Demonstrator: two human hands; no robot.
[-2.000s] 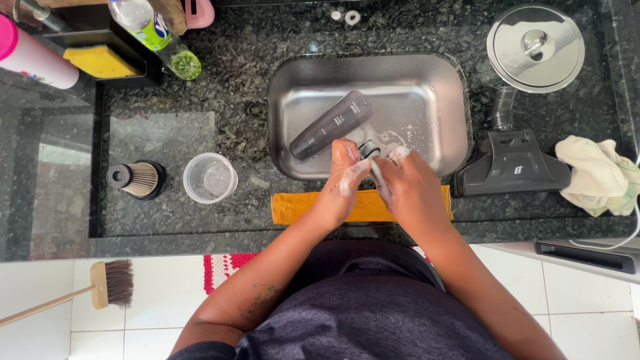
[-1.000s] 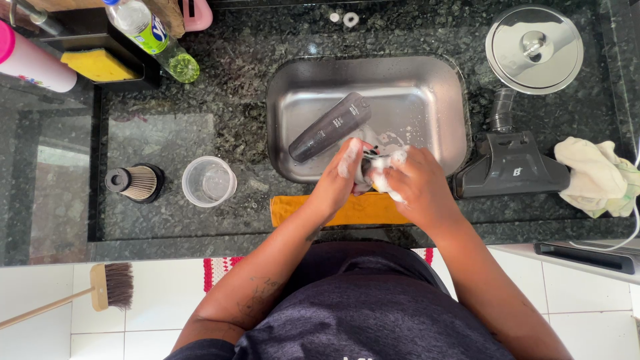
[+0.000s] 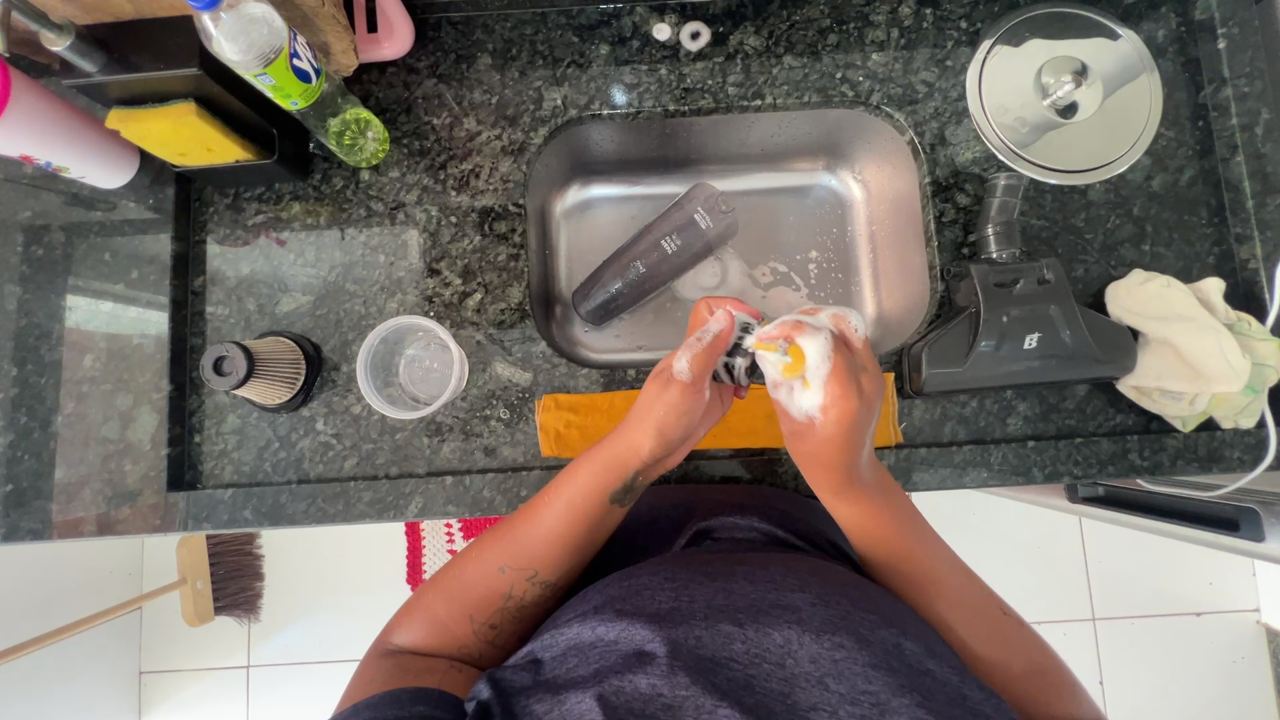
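Note:
Over the near edge of the steel sink (image 3: 880, 220), my left hand (image 3: 690, 385) grips a small dark part (image 3: 738, 355) streaked with suds; its exact kind is unclear. My right hand (image 3: 825, 390), covered in white foam, holds a soapy yellow sponge (image 3: 785, 358) against that part. A dark translucent vacuum cleaner body part (image 3: 655, 255) lies slantwise in the sink behind my left hand. Below both hands, a folded orange cloth (image 3: 590, 422) lies along the sink's front edge.
Left of the sink stand a clear plastic tub (image 3: 412, 367) and a pleated filter (image 3: 270, 370). A vacuum floor head (image 3: 1020, 325), a crumpled cloth (image 3: 1180, 340) and a round steel lid (image 3: 1065, 95) are at the right. A detergent bottle (image 3: 300, 80) lies near a yellow sponge (image 3: 185, 133) at back left.
The yellow sponge in my right hand shows more plainly now, with thick foam around it. Both hands have shifted slightly but stay together at the sink's near edge.

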